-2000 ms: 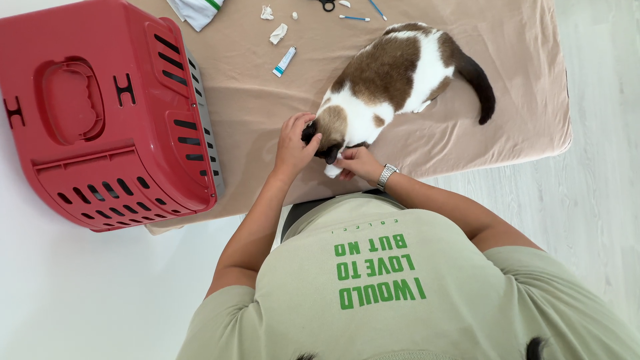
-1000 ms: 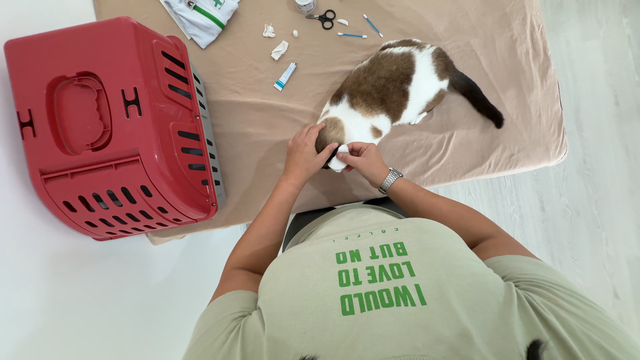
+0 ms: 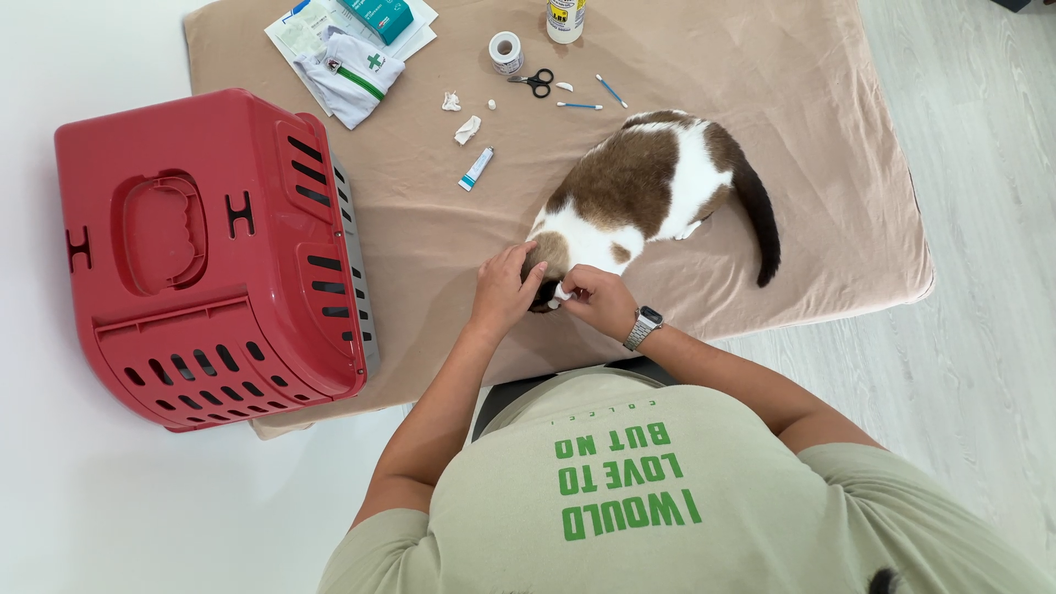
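A brown and white cat [image 3: 635, 181] with a dark tail lies on a beige cloth-covered table [image 3: 833, 223], its head toward me. My left hand [image 3: 505, 287] rests on the side of the cat's head, fingers spread over the fur, holding the head. In my right hand [image 3: 601, 299], a small white piece of gauze or cotton [image 3: 562, 294] is pinched between thumb and fingers against the cat's head near the ear or face. Most of the cat's face is hidden. A metal-banded watch [image 3: 643, 327] is on my right wrist.
Left stands a red pet carrier [image 3: 165, 247]. Farther back are a small tube [image 3: 476, 169], crumpled white pieces [image 3: 467, 129], a tape roll [image 3: 506, 53], black scissors [image 3: 538, 82], cotton swabs [image 3: 611, 91], a bottle [image 3: 565, 18], a white pouch [image 3: 353, 78] and a teal box [image 3: 379, 16].
The view has shifted, showing more of the table's far side. The white piece in my right hand has moved up closer against the cat's head since the oldest frame. My left hand stays at the head.
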